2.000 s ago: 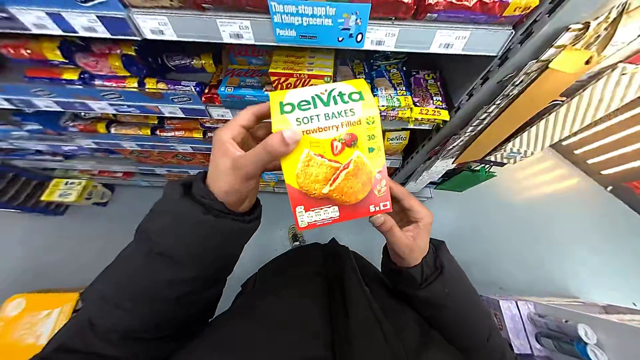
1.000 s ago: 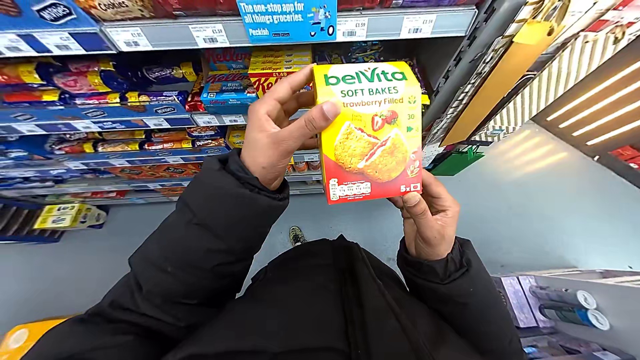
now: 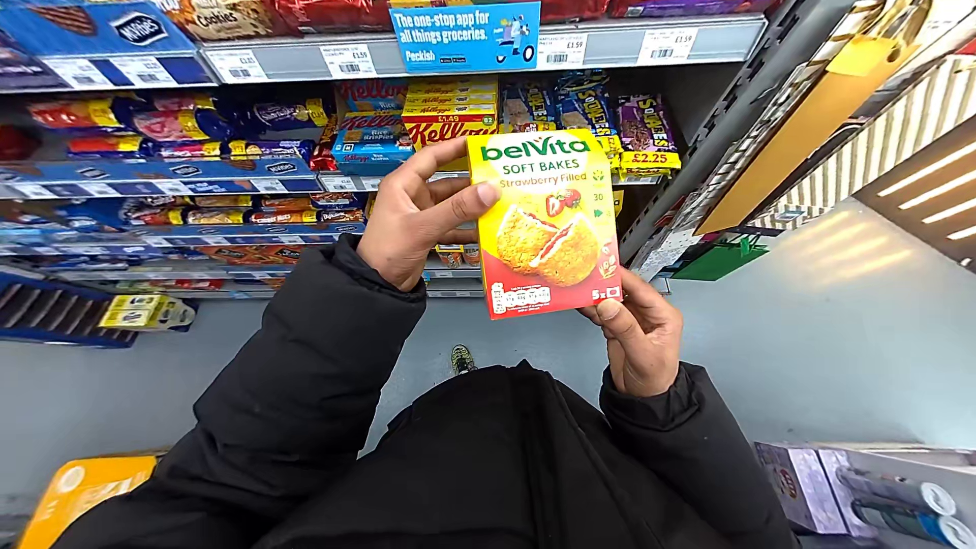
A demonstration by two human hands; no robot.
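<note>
A yellow and red belVita Soft Bakes carton (image 3: 547, 229) is held up in front of the shelves, its printed front facing me and slightly tilted. My left hand (image 3: 419, 210) grips its left edge, with the thumb on the front and the fingers behind. At the lower right corner, my right hand (image 3: 640, 328) pinches the carton, thumb tip on the front; its other fingers are partly hidden behind. Beyond the carton, Kellogg's boxes (image 3: 450, 114) and several wrapped snack bars (image 3: 644, 133) stand on a shelf.
A shelf edge (image 3: 488, 49) with price tickets crosses the top. Biscuit packets (image 3: 179, 122) fill the left shelves. To the right are a metal upright (image 3: 732, 130) and a green panel (image 3: 724, 259). Tubes (image 3: 900, 492) lie at lower right, an orange carton (image 3: 91, 488) at lower left.
Both hands have kept their hold on the carton throughout. It moved right in the view and then partly back, with small shifts of the view itself.
</note>
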